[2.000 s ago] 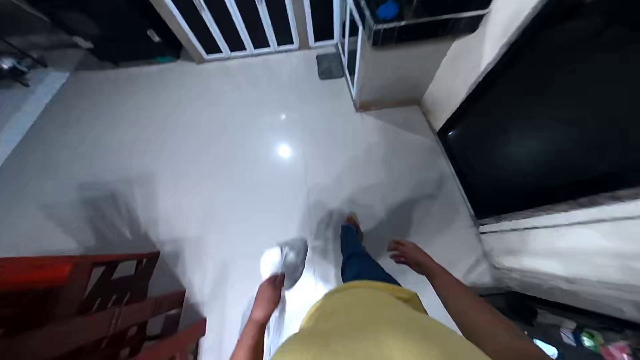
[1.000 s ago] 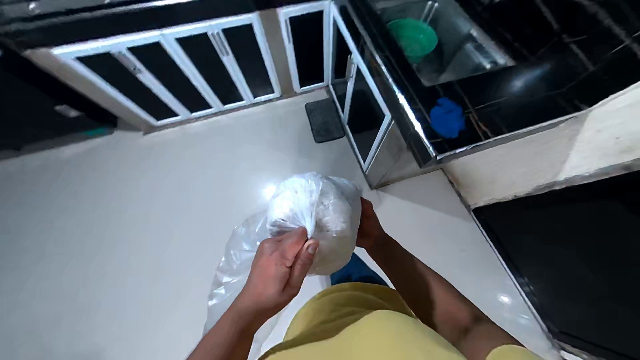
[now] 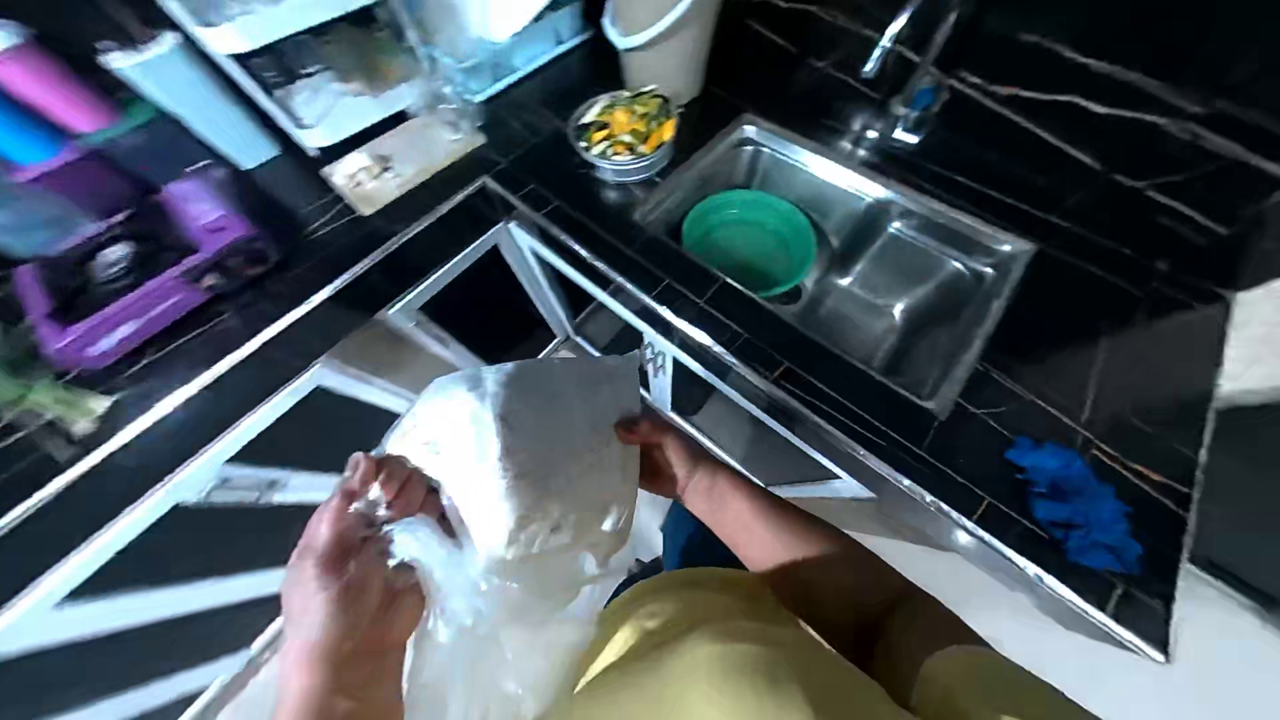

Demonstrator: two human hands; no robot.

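Note:
A translucent plastic bag (image 3: 540, 460) with something pale and bulky inside is held between my hands, in front of the counter's cabinet doors. My left hand (image 3: 355, 560) is closed around the bag's gathered plastic, and loose plastic hangs below it. My right hand (image 3: 665, 455) grips the right side of the bulky part, its fingers partly hidden behind it. What the bag holds cannot be made out.
Beyond the black counter edge (image 3: 700, 335) is a steel sink (image 3: 900, 290) with a green basin (image 3: 750, 243). Near it are a metal bowl of cut vegetables (image 3: 625, 135), a bucket (image 3: 660, 45), a blue cloth (image 3: 1075, 505), a cutting board (image 3: 405, 165) and a purple tray (image 3: 130, 290).
The view has moved to the corner counter and sink. My right hand, apart from the bag two seconds ago, is now on it, as it was one second ago.

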